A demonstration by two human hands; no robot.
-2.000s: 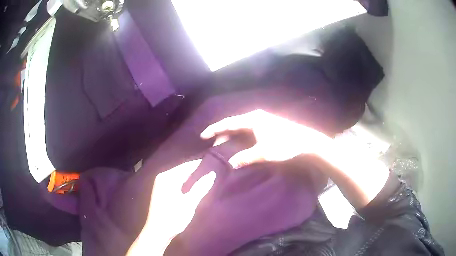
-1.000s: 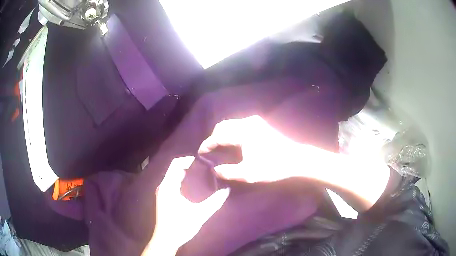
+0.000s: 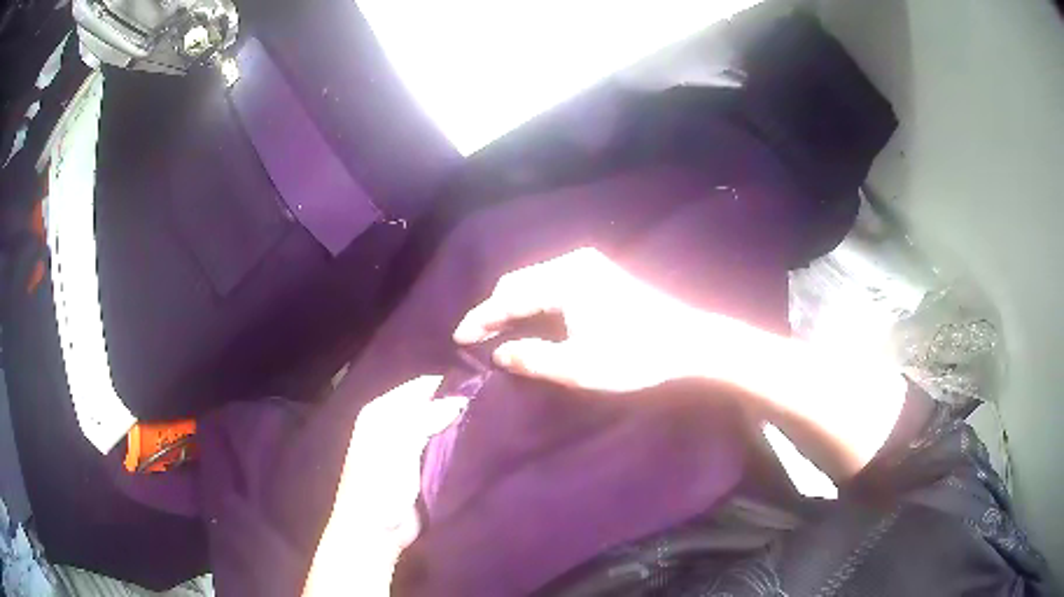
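A large dark purple garment panel [image 3: 607, 466] covers the table and my lap. My right hand [image 3: 583, 321] pinches a folded edge of it between thumb and fingers. My left hand [image 3: 385, 466] holds the same cloth just to the left, thumb near the fold, with lighter purple cloth showing beside it; its fingertips are partly hidden. Both hands are overexposed. A narrow lighter purple strip [image 3: 306, 175] lies on the darker panel, its upper end at the presser foot [image 3: 230, 70]. A faint angular pocket piece [image 3: 222, 222] shows beside the strip.
The machine head's metal end [image 3: 152, 29] is at the top left. A glaring white surface [image 3: 525, 58] is at the top. A white strip [image 3: 79, 280] and an orange-handled tool [image 3: 161, 446] lie at the left edge. Clear crumpled plastic [image 3: 933, 327] is at the right.
The fold between my hands has turned and now shows lighter purple cloth. My left fingers have closed in on it. The machine and strip have shifted slightly left in view.
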